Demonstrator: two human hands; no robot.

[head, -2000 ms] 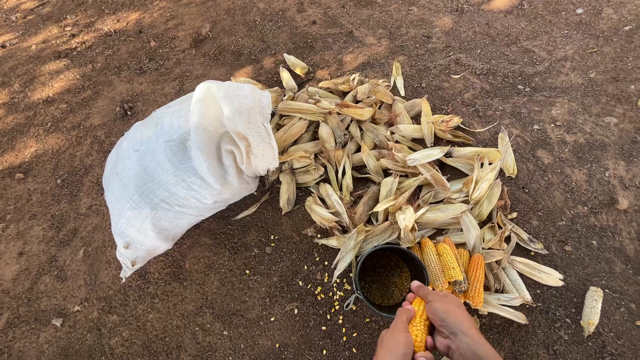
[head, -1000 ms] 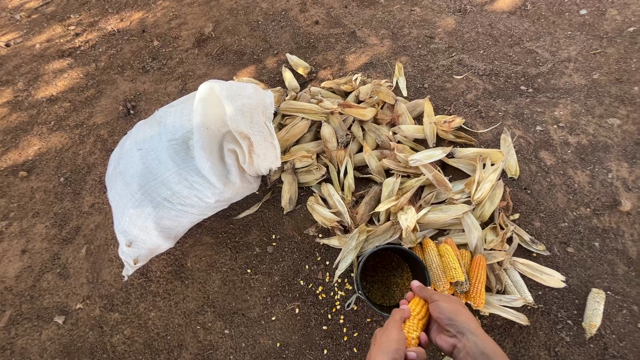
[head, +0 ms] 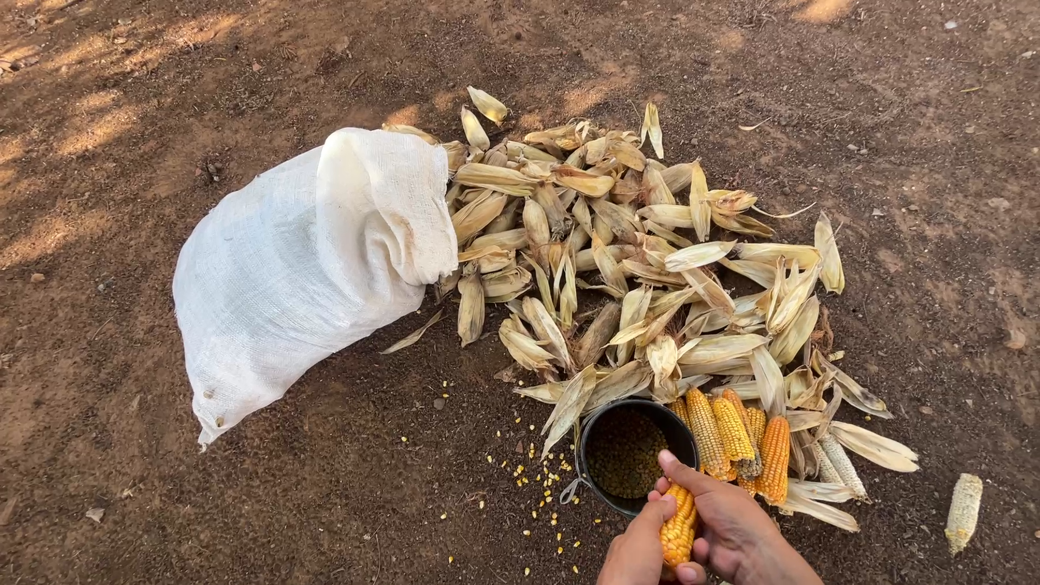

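Observation:
An orange-yellow corn cob (head: 678, 526) is held between my left hand (head: 638, 546) and my right hand (head: 725, 520), low in the view. Both thumbs press near its upper end. Just beyond my fingers stands a dark bucket (head: 587, 435) with corn kernels (head: 624, 455) inside it; my right thumb overlaps its near rim. Several husked yellow and orange cobs (head: 734, 431) lie to the right of the bucket, against a pile of dry corn husks (head: 601, 244). Loose kernels (head: 540, 479) are scattered on the soil left of the bucket.
A full white woven sack (head: 301, 268) lies on the bare brown soil (head: 284, 504) at the left, its folded mouth touching the husks. A pale, shelled cob (head: 964, 513) lies alone at the far right. Another pale cob (head: 842, 465) rests at the pile's lower right edge.
Two seconds ago the cob stood more upright against the bucket's near rim; its position and angle in my hands have shifted slightly. The sack, bucket and pile have stayed put.

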